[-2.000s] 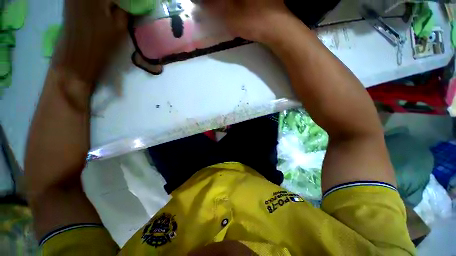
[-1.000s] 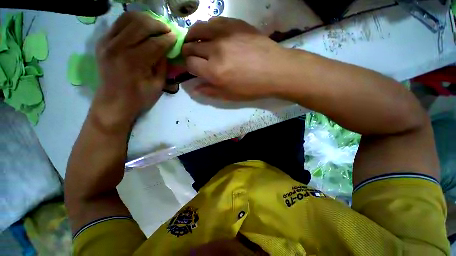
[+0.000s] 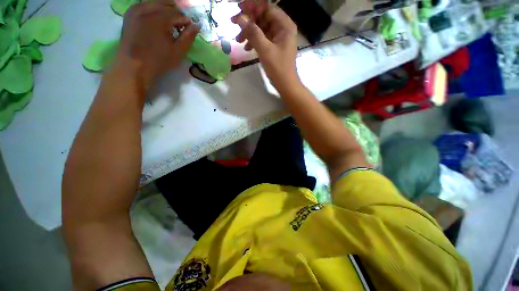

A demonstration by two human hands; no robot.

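My left hand [image 3: 156,34] is at the top left of the machine bed, its thumb and fingers on a green piece [image 3: 211,57] that hangs toward the bed's near left corner. My right hand [image 3: 270,31] is right of the bright lamp glare, fingers bent and partly spread, apart from the green piece. Whether it pinches anything small cannot be seen. The needle area is washed out by glare. A dark looped edging [image 3: 200,74] shows beside the green piece.
Green pieces [image 3: 20,57] are piled at the table's far left, with a loose green piece [image 3: 101,55] nearer. A black object [image 3: 307,20] and a slim metal tool [image 3: 361,38] lie to the right. A red stool-like object [image 3: 395,94] and sacks [image 3: 410,165] are below right.
My right hand has moved away from the green piece, up and right. The green piece now hangs from my left hand. The view has shifted, showing more floor at the right.
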